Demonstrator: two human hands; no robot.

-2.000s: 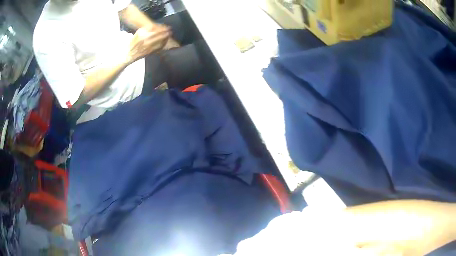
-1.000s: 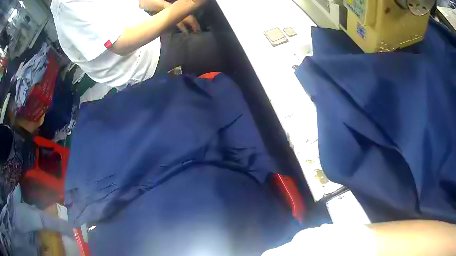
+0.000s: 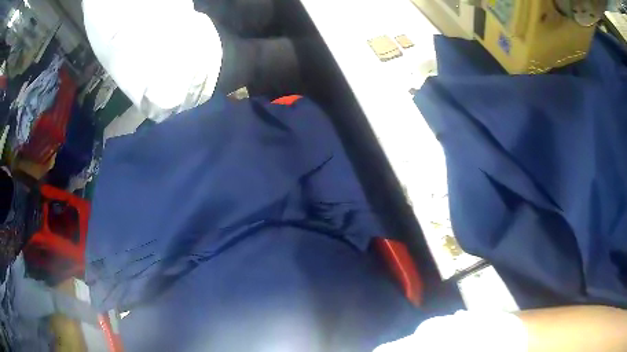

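A large navy fabric panel (image 3: 522,137) lies in loose folds on the white table at the right, reaching under the yellow sewing machine (image 3: 540,41). A wide pile of navy pieces (image 3: 213,172) fills the middle and lower part of the view, with red support showing at its edges. At the bottom right a bare forearm comes out of a white sleeve and runs off the right edge, over the near part of the cloth. Neither of my hands is in the picture.
The white table edge (image 3: 385,151) runs diagonally down to the right. Small tan blocks (image 3: 384,47) lie on the table. A person in a white shirt (image 3: 158,55) is at the upper left. A red crate or stool (image 3: 58,227) stands at the left.
The view has shifted, so the table and cloth sit further right and the forearm lower. The other person's hands and forearms no longer show. The cloth keeps nearly the same folds.
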